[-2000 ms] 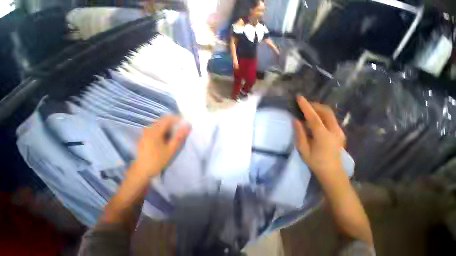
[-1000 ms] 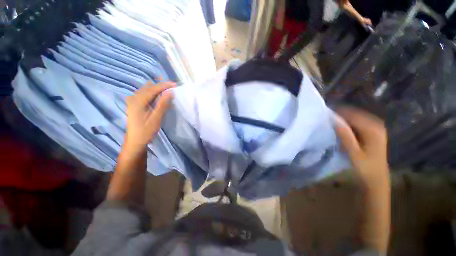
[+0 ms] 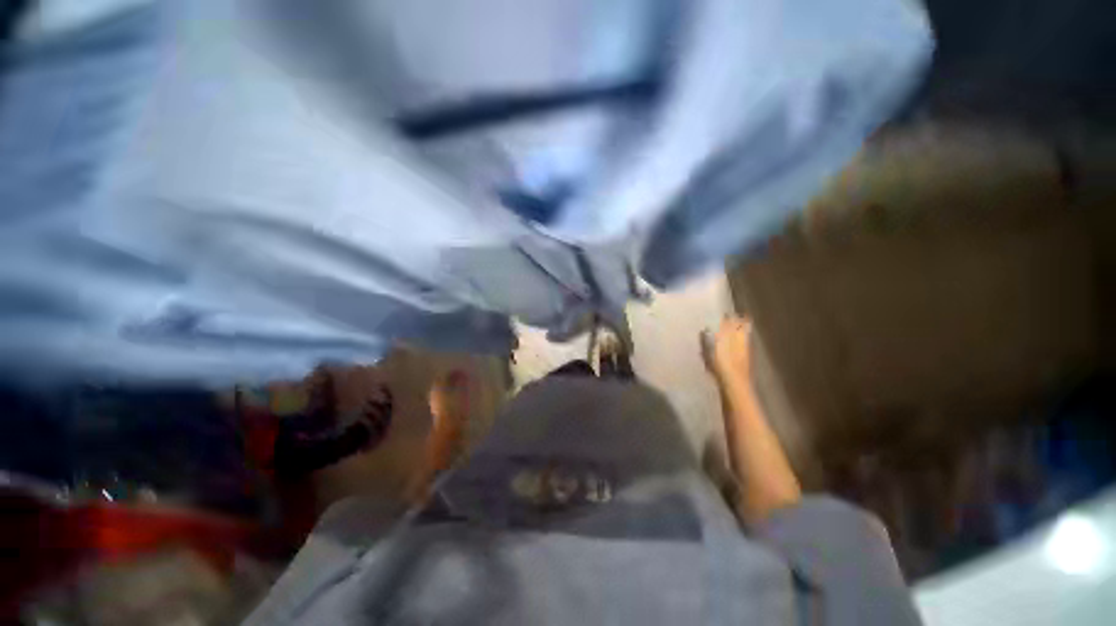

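A light blue dress shirt (image 3: 306,147) fills the upper part of the view, blurred and very close, with a dark strip inside its neck opening. My left hand (image 3: 449,397) is low below the shirt, small and blurred; whether it holds anything cannot be told. My right hand (image 3: 731,346) is below the shirt's right side, small and blurred, with the forearm reaching up from the grey sleeve. Its fingers look bent, but its grip is unclear. No clear film can be made out in either hand.
Brown surfaces (image 3: 942,306) lie at the right and a pale floor strip (image 3: 673,355) shows below the shirt. Red material (image 3: 135,544) is at the lower left. A white glossy surface (image 3: 1040,575) is at the lower right corner.
The view has tipped down and come closer to the shirt. Both hands have left the shirt's shoulders and are now low near my body.
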